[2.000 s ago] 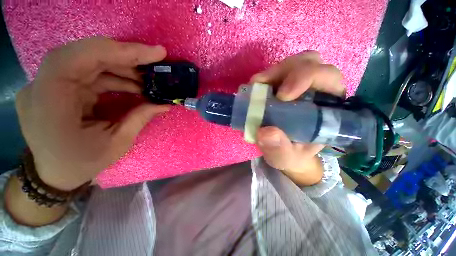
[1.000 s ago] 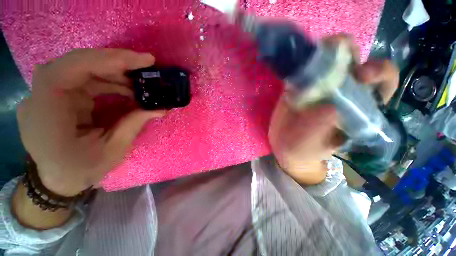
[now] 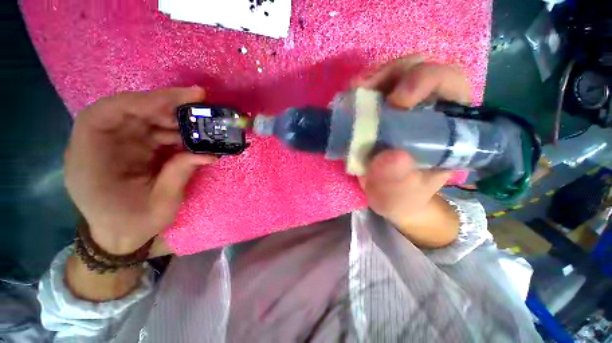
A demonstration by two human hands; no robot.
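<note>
My left hand point(image 3: 131, 157) pinches a small black device housing point(image 3: 213, 134) between thumb and fingers; its inside shows a white label and silver parts. My right hand point(image 3: 416, 151) grips the electric screwdriver point(image 3: 409, 134), a grey cylinder with a cream tape band and a green rear end. Its dark nose points left, and the blurred yellowish bit point(image 3: 240, 122) is at the right part of the housing. Whether the bit touches it cannot be told.
A pink foam mat point(image 3: 288, 194) lies under both hands. A white paper sheet point(image 3: 228, 15) with small black screws is at its far side, with white specks nearby. Black equipment with a round dial point(image 3: 592, 87) stands right. Yellow floor lines and blue items show lower right.
The screwdriver has swung back from the far side, and its bit is at the housing again. The view has shifted, so more of the paper sheet and its screws shows. The left hand still holds the housing.
</note>
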